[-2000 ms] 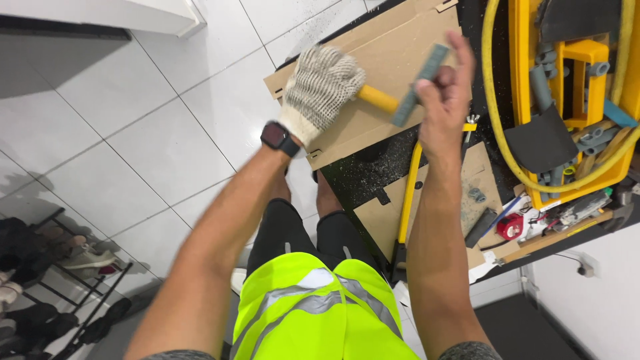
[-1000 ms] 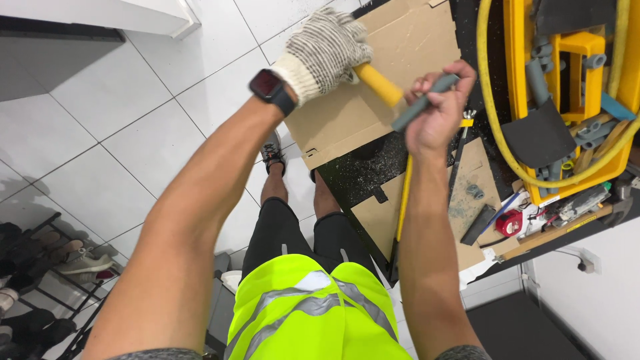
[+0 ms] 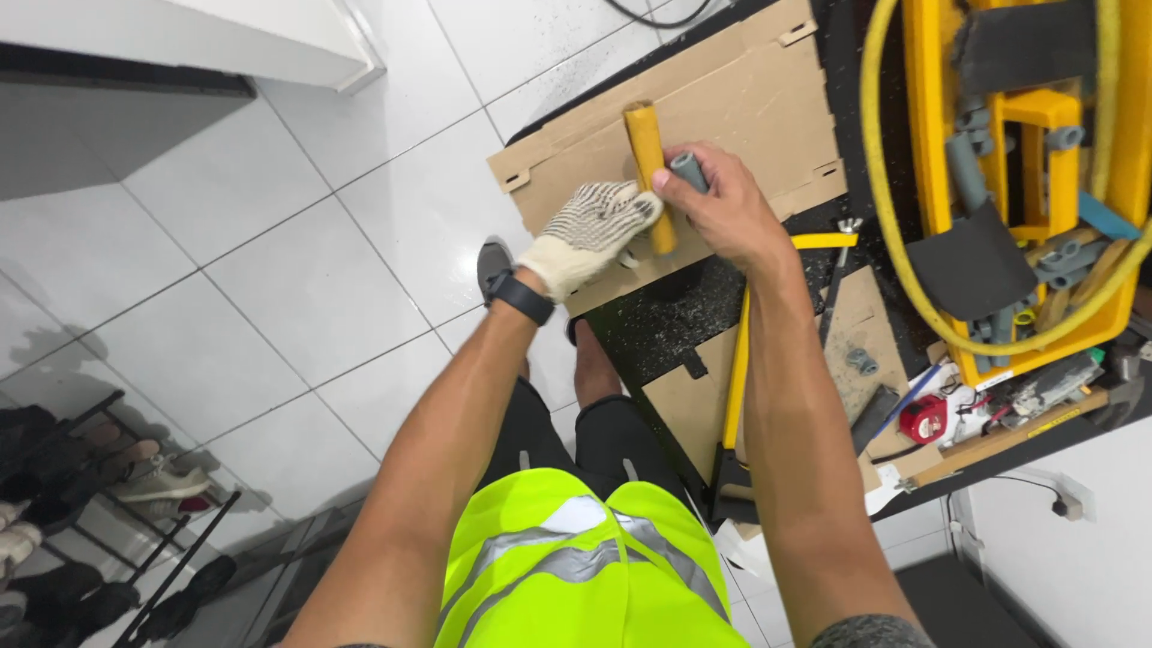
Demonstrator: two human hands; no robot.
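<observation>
My left hand (image 3: 598, 225), in a knitted cotton glove with dark stripes, is closed around a short yellow tube (image 3: 644, 148) that stands out above and below the fingers. Bare, my right hand (image 3: 724, 202) grips a short grey plastic pipe (image 3: 688, 171) just right of the tube, its open end toward the camera. Both hands are over a flat cardboard sheet (image 3: 747, 99) on a black tabletop. Whether the tube and the pipe touch cannot be told. Partly behind my right forearm lies a yellow-framed hacksaw (image 3: 736, 369).
At the right a yellow tool tray (image 3: 927, 117) holds grey pipe pieces and fittings, with a yellow hose (image 3: 871, 135) looped over it. A red tape measure (image 3: 922, 418), a hammer (image 3: 1017, 436) and a grey fitting (image 3: 861, 361) lie below. Shoes on a rack (image 3: 171, 540) stand lower left.
The yellow tube has turned from slanting to nearly upright in view. My left hand has moved down its length, and the grey pipe has turned so its open end faces the camera.
</observation>
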